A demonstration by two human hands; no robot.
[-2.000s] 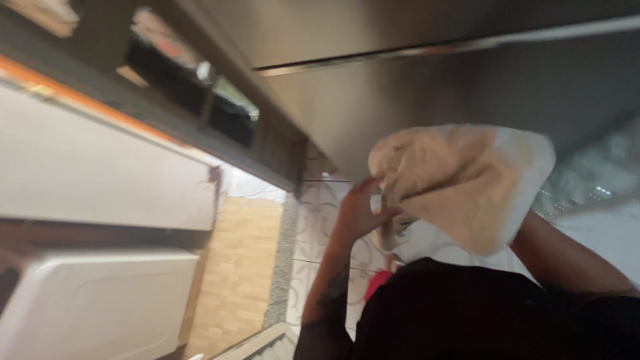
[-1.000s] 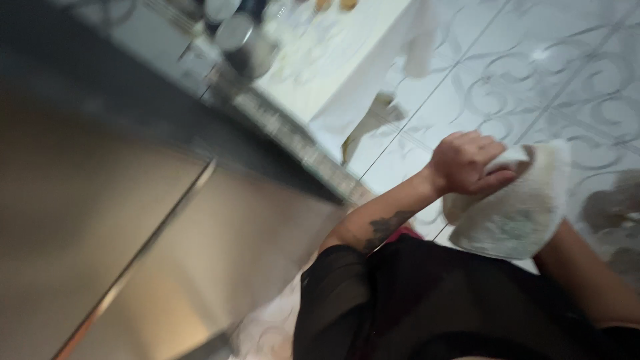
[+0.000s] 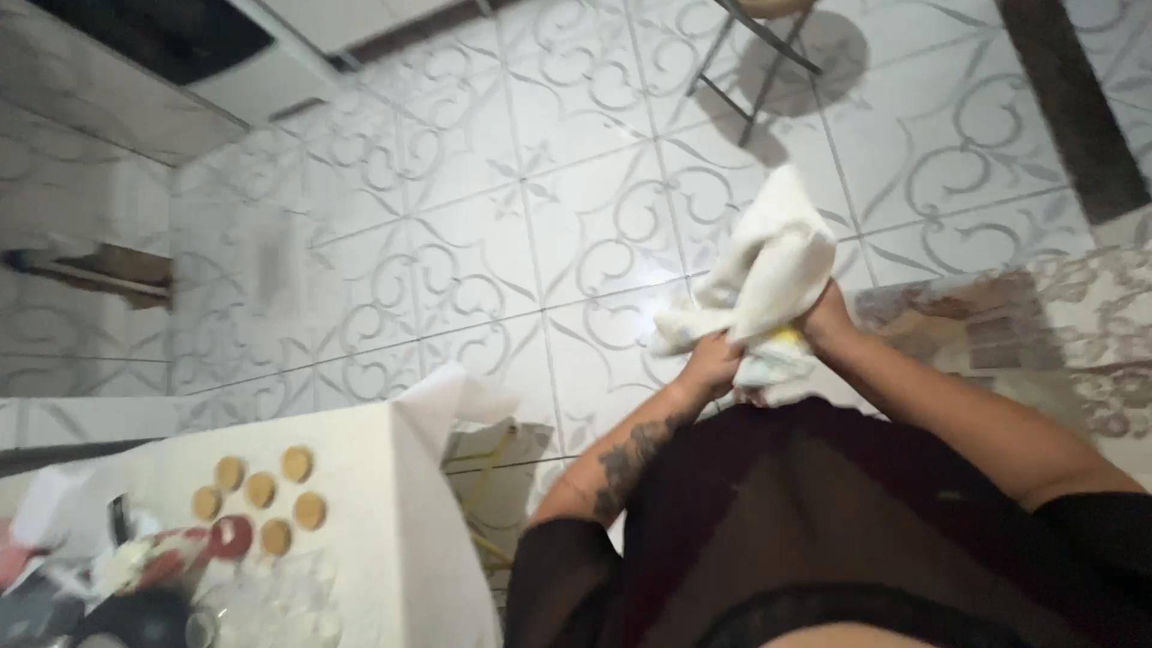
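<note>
A crumpled white cloth (image 3: pixel 778 261) hangs between my hands in front of my body, over the tiled floor. My left hand (image 3: pixel 715 364) grips its lower left part, fingers closed on the fabric. At the cloth's right side is my right hand (image 3: pixel 823 319), partly hidden by the folds but closed on it. A yellow patch and some printed colour show on the lower part of the cloth, between the two hands.
At lower left a table with a white tablecloth (image 3: pixel 360 450) bears several round tan pieces (image 3: pixel 261 490), clear plastic items (image 3: pixel 270 598) and other clutter. A stool (image 3: pixel 765 40) stands at the top right. A patterned mat (image 3: pixel 963 324) lies on the right.
The view has swung far, from the metal surface to the floor and table. The cloth, bunched in my hands before, now hangs more spread out.
</note>
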